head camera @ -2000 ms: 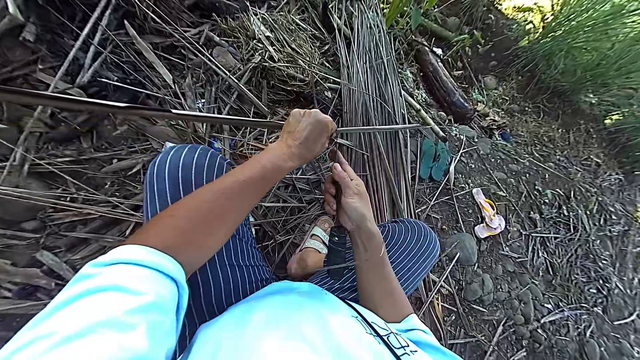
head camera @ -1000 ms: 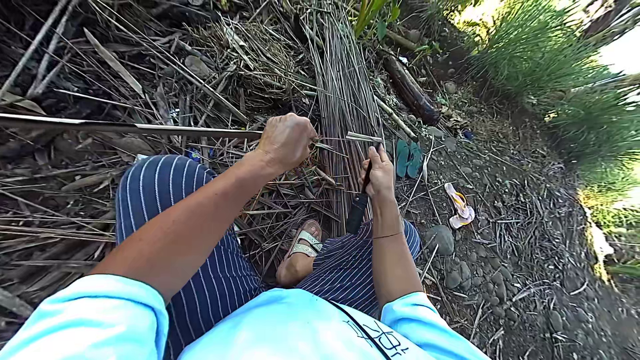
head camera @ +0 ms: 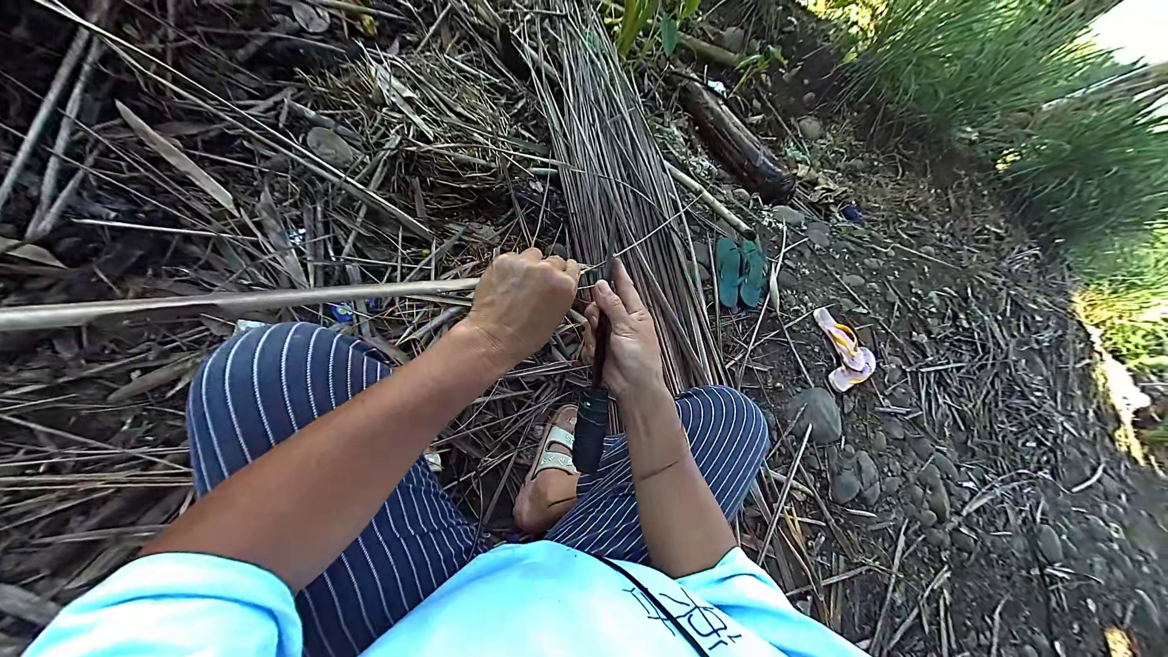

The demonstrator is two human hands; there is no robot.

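My left hand (head camera: 525, 301) is closed around the end of a long pale plant stalk (head camera: 228, 299) that runs off the left edge. Close to its right, my right hand (head camera: 628, 336) grips a knife by its dark blade (head camera: 600, 351), with the black handle (head camera: 591, 431) pointing down toward my lap. The blade's upper part stands at the stalk's thin tip, between the two hands; whether they touch is too small to tell. Behind the hands lies a bundle of long, thin dry stalks (head camera: 620, 155) on the ground.
Green flip-flops (head camera: 740, 272) and pale flip-flops with yellow straps (head camera: 847, 349) lie to the right, near a grey stone (head camera: 815, 415). A dark log (head camera: 735, 141) rests beyond the bundle. Dry stalks and leaves litter the left side. My sandalled foot (head camera: 547, 470) is below the hands.
My right hand has moved back beside the left after being apart from it one second ago. The short pale piece seen at my right hand then no longer shows there.
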